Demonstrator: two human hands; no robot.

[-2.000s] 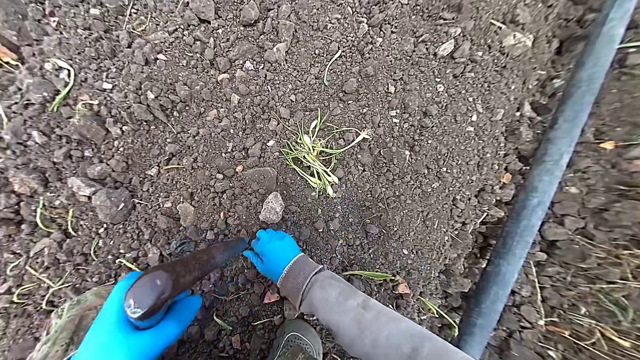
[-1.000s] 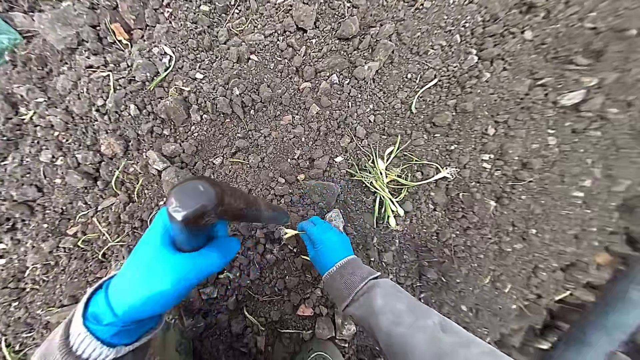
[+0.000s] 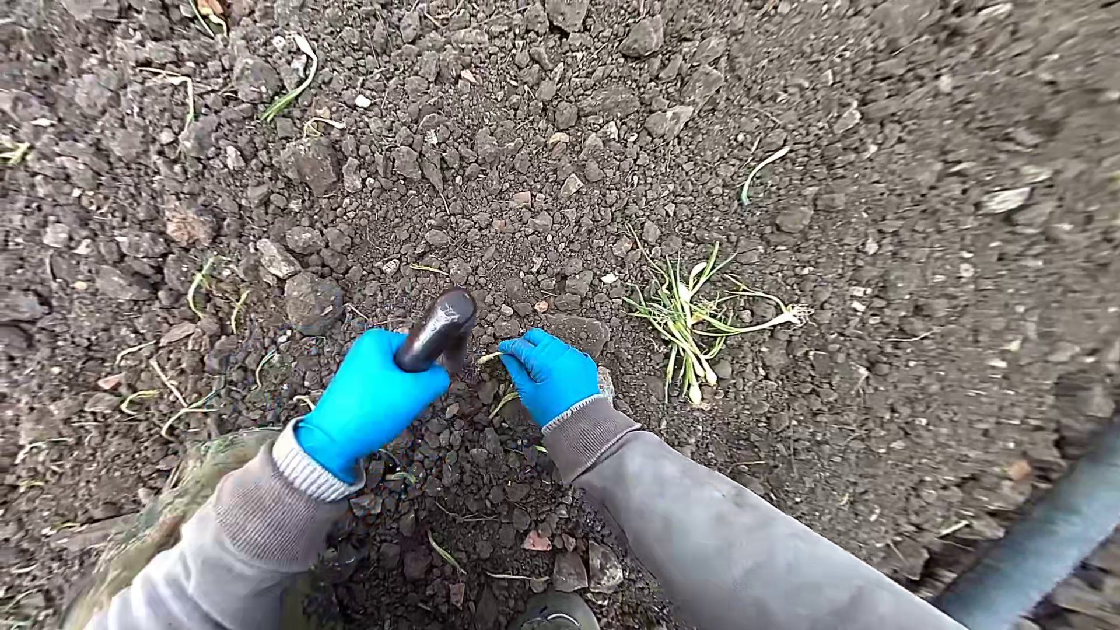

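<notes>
My left hand [image 3: 374,395], in a blue glove, is closed around the handle of a dark, curved hand tool [image 3: 437,331], whose far end is hard to make out. Just right of it, my right hand [image 3: 553,372], also gloved in blue, pinches a small pale seedling [image 3: 490,357] close to the soil. To the right of that hand lies a loose bunch of green seedlings with white bulb ends [image 3: 687,319], touched by neither hand.
Cloddy brown soil [image 3: 525,227] with stones spreads all around. Scattered seedlings [image 3: 297,83] lie at the left. A grey pipe [image 3: 1041,534] crosses the lower right corner. A shoe [image 3: 556,612] shows at the bottom edge.
The left hand's tool was slanted toward the right hand and now stands more upright. One second ago the right hand held a seedling too. The view has shifted.
</notes>
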